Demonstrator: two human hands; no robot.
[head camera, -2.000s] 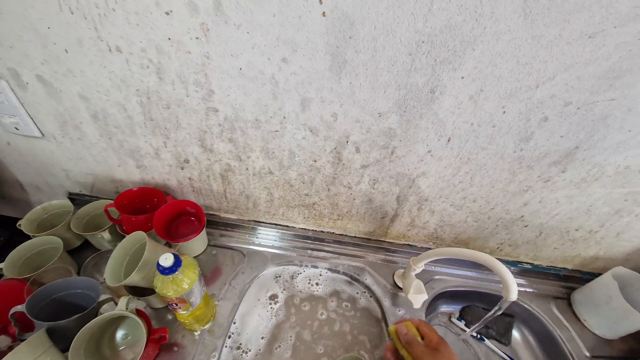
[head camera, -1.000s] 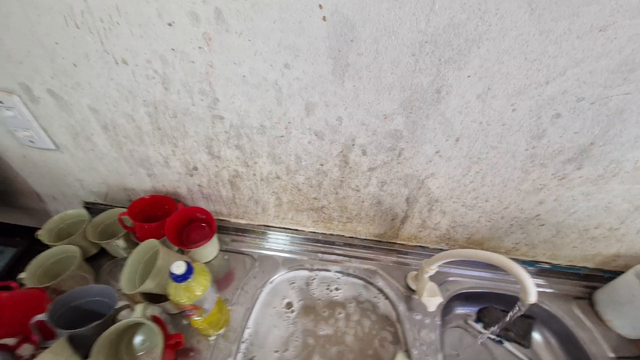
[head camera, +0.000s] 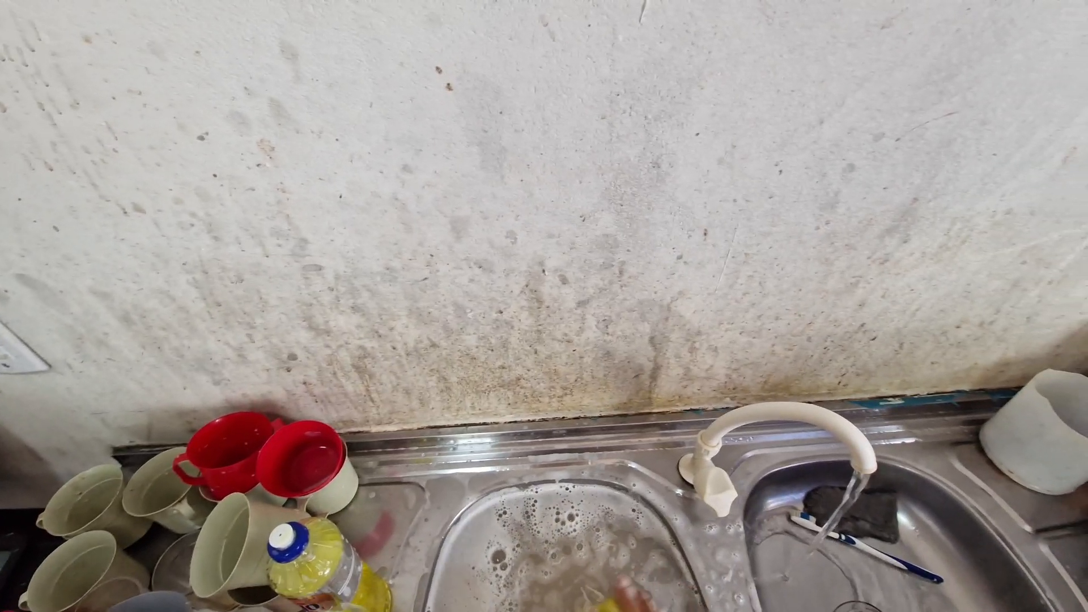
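Note:
Blurred fingertips of my right hand (head camera: 634, 594) show at the bottom edge, over the soapy water of the left sink basin (head camera: 435, 557). They are against a yellow sponge (head camera: 609, 605), mostly cut off by the frame. My left hand is out of view. Left of the basin stands a bottle of yellow liquid (head camera: 308, 561) with a blue and white cap. Beside it are several pale green mugs (head camera: 223, 548), a red cup (head camera: 223, 450) and a red-lined cup (head camera: 308, 463). Water runs from the white faucet (head camera: 790, 413) into the right basin (head camera: 977, 518).
A dark scouring pad (head camera: 852, 512) and a blue and white toothbrush (head camera: 871, 551) lie in the right basin. A whitish plastic container (head camera: 1039, 433) stands at the far right. The stained wall (head camera: 544, 212) rises behind the steel sink, with a switch plate (head camera: 17, 353) at the left.
My right hand, at the divider between the basins two seconds ago and out of view one second ago, now shows over the left basin.

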